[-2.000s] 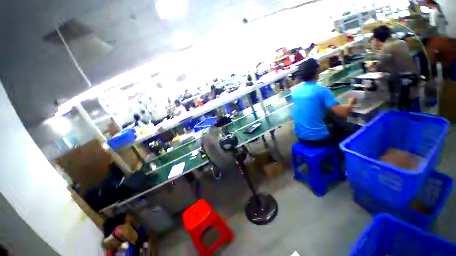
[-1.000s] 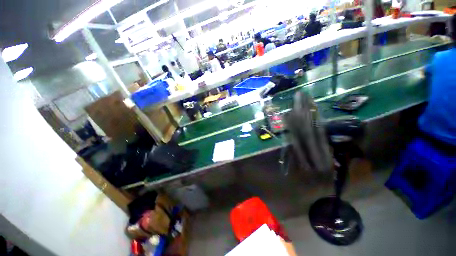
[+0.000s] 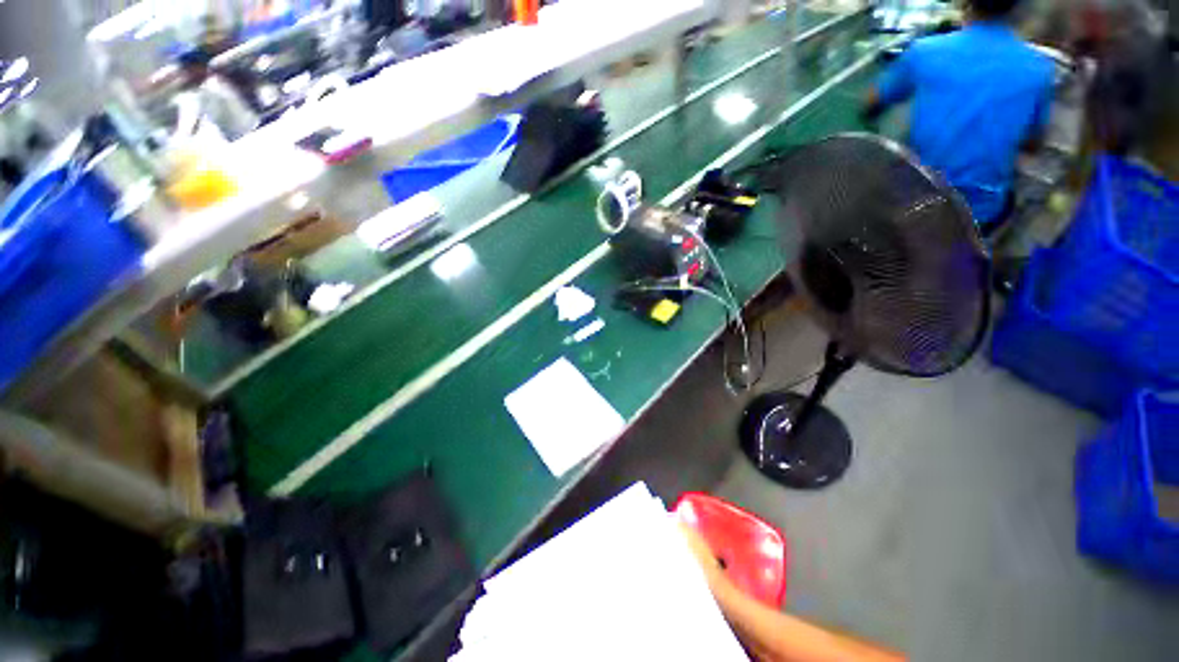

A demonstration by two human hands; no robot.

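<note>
A thick stack of white sheets [image 3: 601,588], like solar panels white side up, is at the bottom centre, cut off by the lower edge. My right hand [image 3: 731,582] holds its right side; most of the fingers are hidden. My left hand is not in view. A smaller white panel stack [image 3: 564,416] lies on the green bench [image 3: 498,488] near its front edge. Behind it are a white scrap [image 3: 573,304] and a small white strip [image 3: 587,331].
The soldering station [image 3: 666,252] with a yellow sponge [image 3: 665,310] is beyond the panels. Black flat pieces [image 3: 403,550] lie left. A standing fan [image 3: 886,252], red stool [image 3: 743,543] and blue crates [image 3: 1131,285] are right. A person in blue [image 3: 976,110] sits farther along.
The view has moved closer to the bench and tilted down. The white stack shows much larger at the bottom, and my right hand has come into view beside it.
</note>
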